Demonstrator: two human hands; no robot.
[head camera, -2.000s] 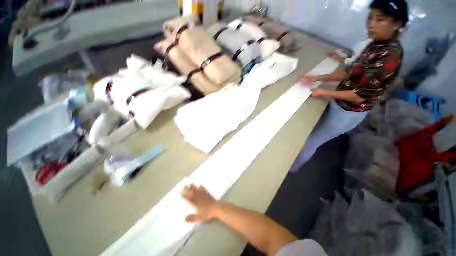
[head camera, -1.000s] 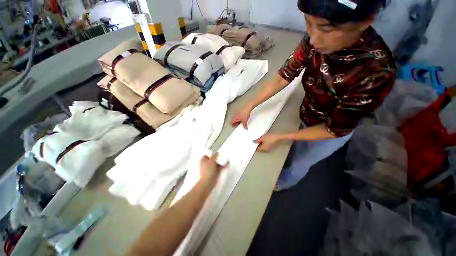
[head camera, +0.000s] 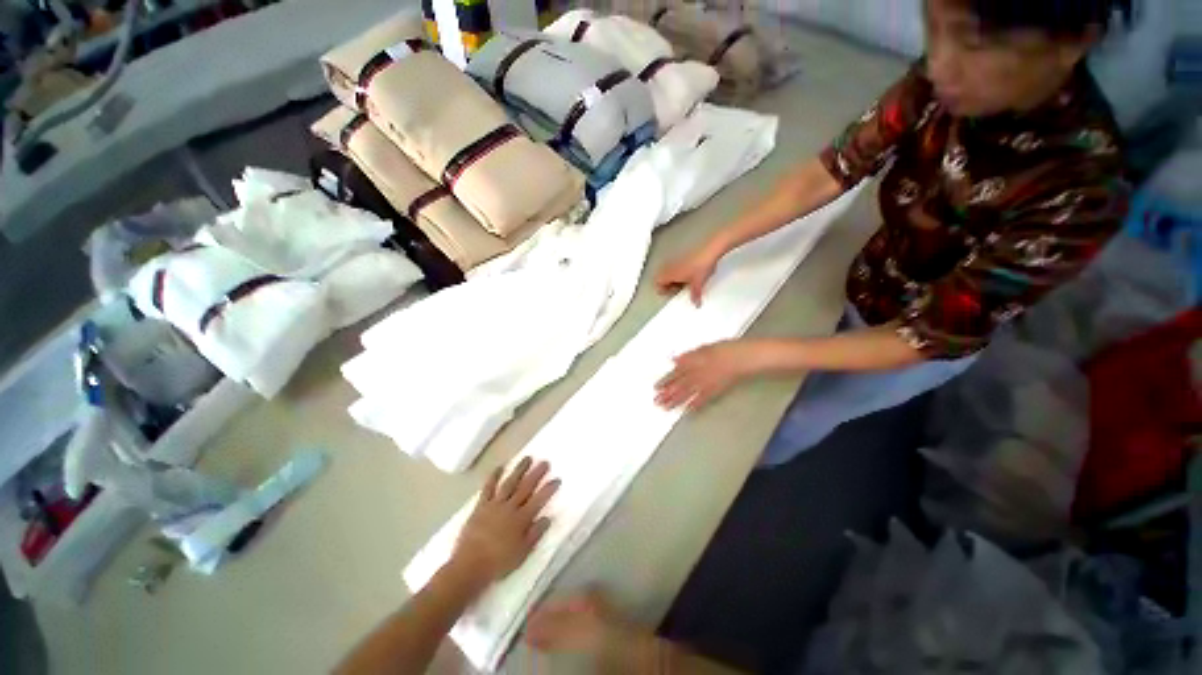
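A narrow flat white curtain panel (head camera: 617, 419) lies lengthwise on the beige table. Its near end shows close to me. My left hand (head camera: 508, 521) lies palm down on the strip near that end, fingers apart. My right hand (head camera: 573, 625) is blurred beside the strip's near right edge, low in the picture; its fingers are unclear. A coworker's two hands rest on the strip farther up. A loose white curtain (head camera: 508, 346) lies rumpled to the left of the strip.
Strapped beige bundles (head camera: 442, 139), a grey bundle (head camera: 560, 86) and a strapped white bundle (head camera: 244, 297) lie on the left and far table. A pale green strip (head camera: 270, 495) lies at left. The coworker (head camera: 995, 198) stands at the right edge.
The strip's near end, earlier running out of the picture, now shows on the table. My left hand has gone from gripping cloth to lying flat. My right hand has come into view since the last frame.
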